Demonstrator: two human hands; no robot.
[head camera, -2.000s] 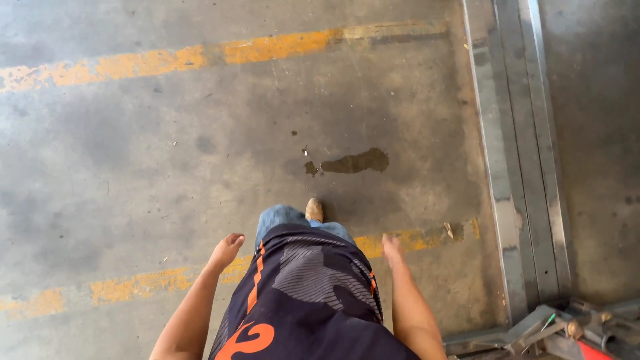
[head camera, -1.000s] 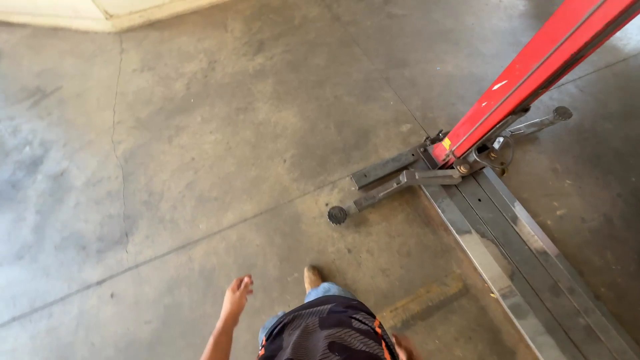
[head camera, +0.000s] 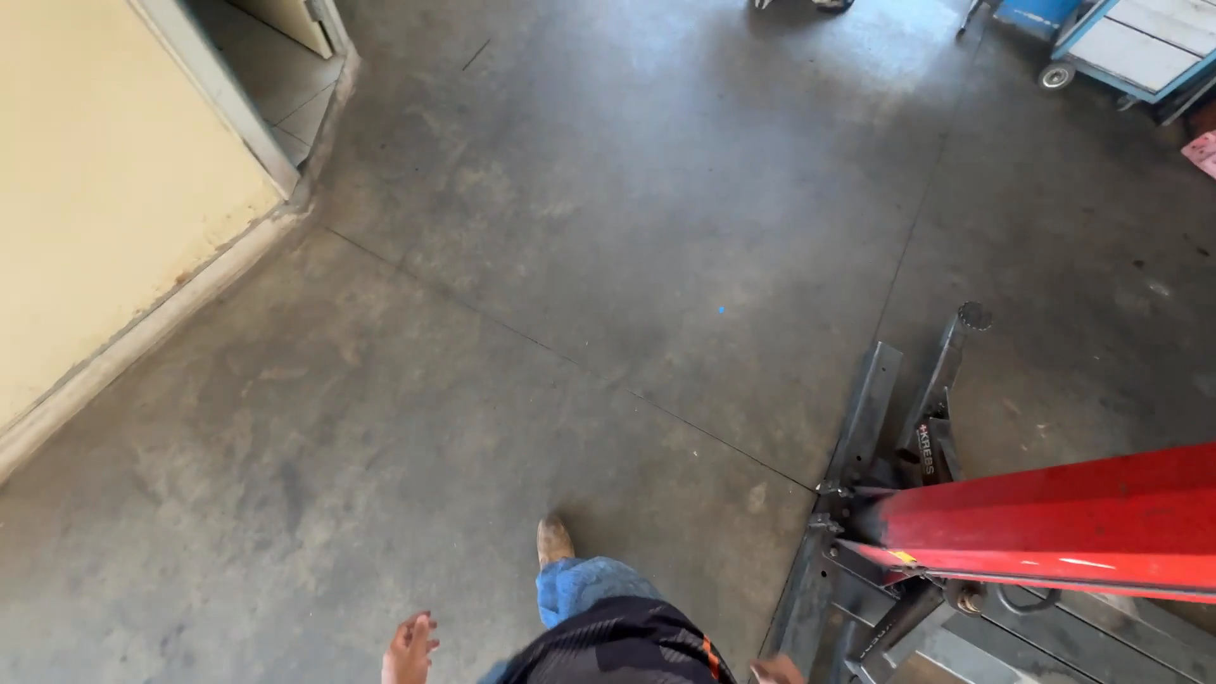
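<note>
My left hand (head camera: 411, 649) hangs at the bottom edge, left of my dark shirt, fingers apart and holding nothing. Only part of my right hand (head camera: 777, 669) shows at the bottom edge, right of the shirt and near the steel base of the lift; its fingers are mostly cut off. One brown shoe (head camera: 554, 541) and a blue jeans leg (head camera: 594, 584) stick out ahead of the shirt on the concrete floor.
The red post (head camera: 1064, 522) of a vehicle lift stands at right, with a steel arm (head camera: 936, 380) reaching forward. A cream wall (head camera: 114, 190) and doorway (head camera: 285, 85) are at left. A wheeled blue cart (head camera: 1149, 47) stands at upper right.
The view has moved a long way across the floor. The yellow floor stripes seen earlier are out of view, and the wall's doorway and the cart have come into view.
</note>
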